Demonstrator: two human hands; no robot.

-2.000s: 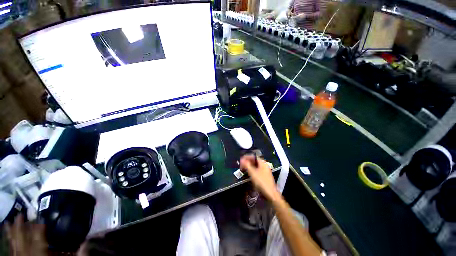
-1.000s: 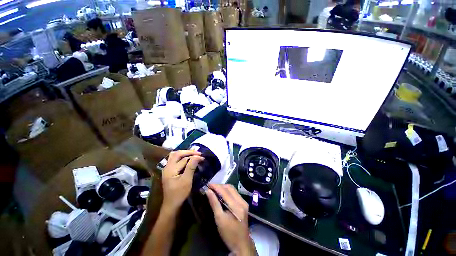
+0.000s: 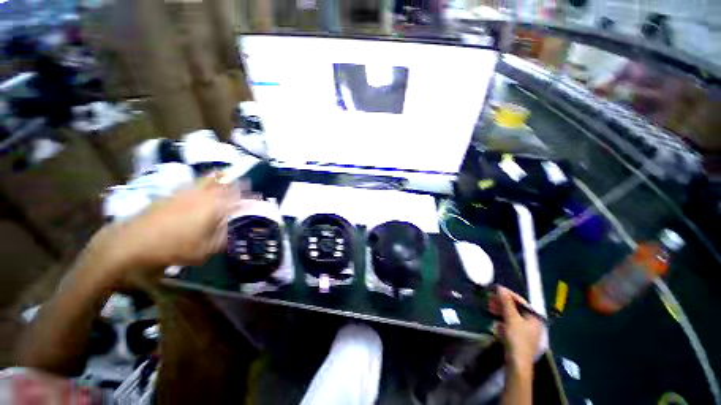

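Three white dome cameras with black heads stand in a row before the monitor [image 3: 371,142]. The left camera [image 3: 257,250] and the middle camera [image 3: 325,247] show their lens and LED faces. The right camera [image 3: 398,255] shows a plain black ball. My left hand [image 3: 183,223] is blurred, at the left camera's upper left side; its grip is unclear. My right hand [image 3: 515,320] is low at the bench edge, below the white mouse [image 3: 475,263], with a thin dark tool between its fingers.
White cameras [image 3: 158,186] are heaped at the left, with cartons behind and below. A white strap [image 3: 530,257] crosses the bench right of the mouse. Farther right are a yellow stick [image 3: 561,297] and an orange bottle [image 3: 624,281]. A black cylindrical unit [image 3: 518,176] is beside the monitor.
The view has swung right. My hands have parted from the left camera; my right hand has moved right, near the mouse. The left camera's LED face now shows forward.
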